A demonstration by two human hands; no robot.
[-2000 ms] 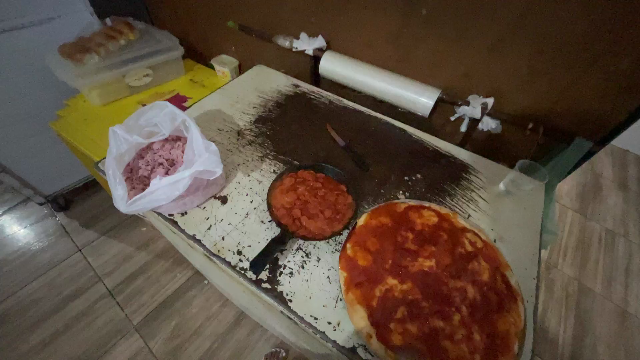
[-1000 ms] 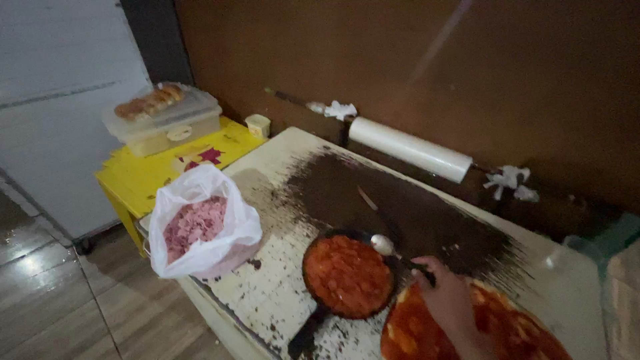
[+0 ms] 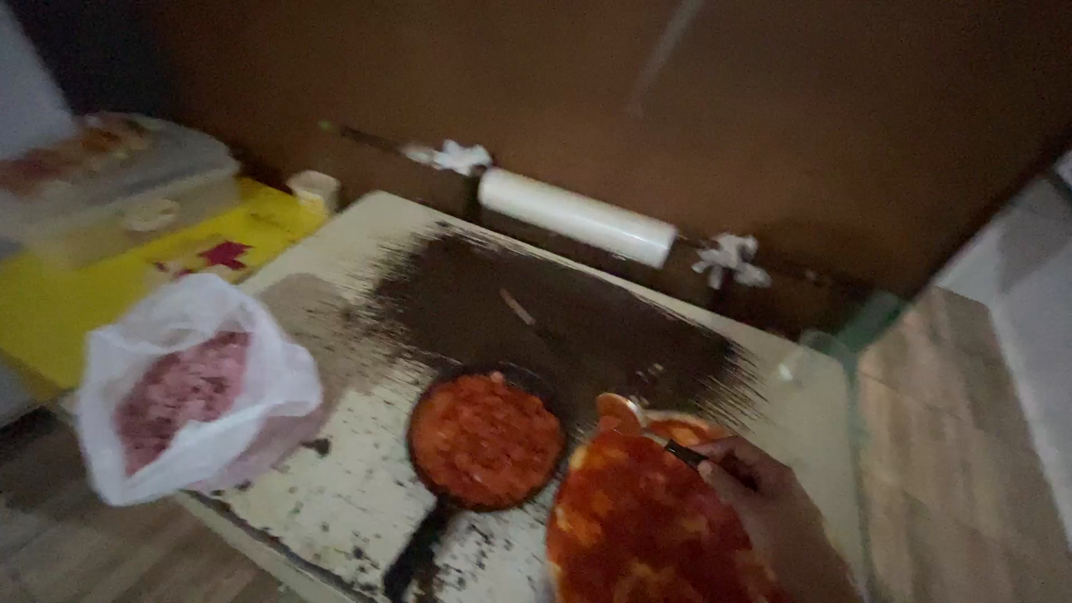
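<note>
My right hand [image 3: 758, 494] grips the dark handle of a metal spoon [image 3: 621, 410]. The spoon's bowl, reddish with sauce, is over the far edge of a round pizza base [image 3: 645, 528] spread with red sauce. Left of the base, a black frying pan [image 3: 423, 544] holds chunky red topping [image 3: 487, 440]; its handle points toward the near edge. A white plastic bag [image 3: 280, 377] of chopped pink meat [image 3: 186, 394] stands open at the left. My left hand is out of view.
A knife [image 3: 517, 306] lies on the worn tabletop [image 3: 335, 494]. Behind it, a white plastic roll [image 3: 578, 216] hangs on a rod tied with white scraps. A food container [image 3: 109, 201] and small tub [image 3: 314, 191] stand on yellow covering at left; a clear cup [image 3: 816, 352] is at right.
My right hand, absent from the earliest frame, has moved with the spoon from beside the pan to over the pizza base. The view has also shifted.
</note>
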